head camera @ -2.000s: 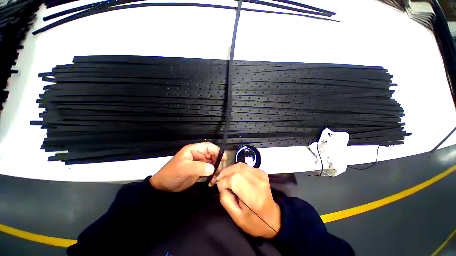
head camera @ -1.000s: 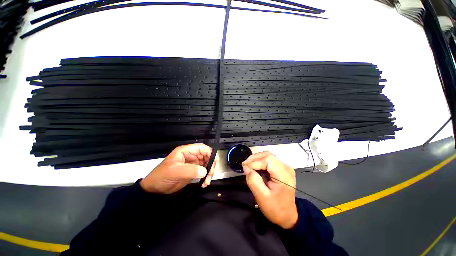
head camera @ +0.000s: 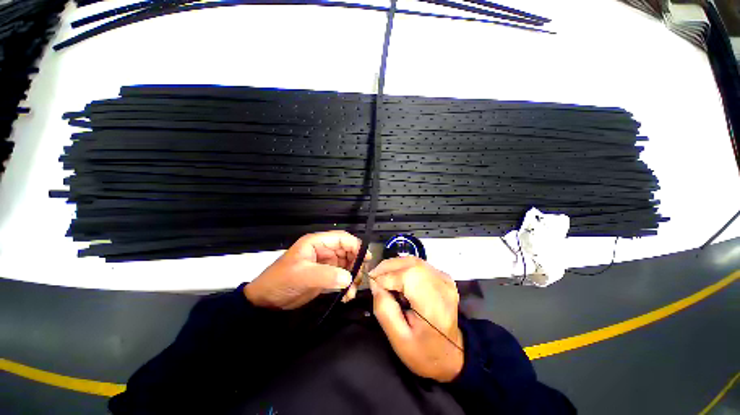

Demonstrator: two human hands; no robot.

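Note:
A long narrow black strap [head camera: 375,162] runs from my left hand [head camera: 307,272] across the strap pile to the far side. My left hand pinches its near end at the table's front edge. My right hand [head camera: 419,312] holds a very thin dark applicator [head camera: 432,326] like a pen, its fingertips close beside the strap end. Whether the tip touches the strap I cannot tell. A round black paint pot [head camera: 405,246] with a shiny rim stands just behind my right hand, partly hidden by it. The wide pile of black perforated straps [head camera: 203,162] lies in front of me.
A crumpled white rag [head camera: 541,247] with dark marks and thin dark lines lies right of the pot on the white table [head camera: 268,61]. Separate black straps [head camera: 122,26] lie beyond the pile. A dark bundle [head camera: 15,65] is at the far left. The grey floor has yellow lines.
Compared with one second ago, my right hand has moved left from the pot to the strap end in my left hand. The strap and applicator are still held.

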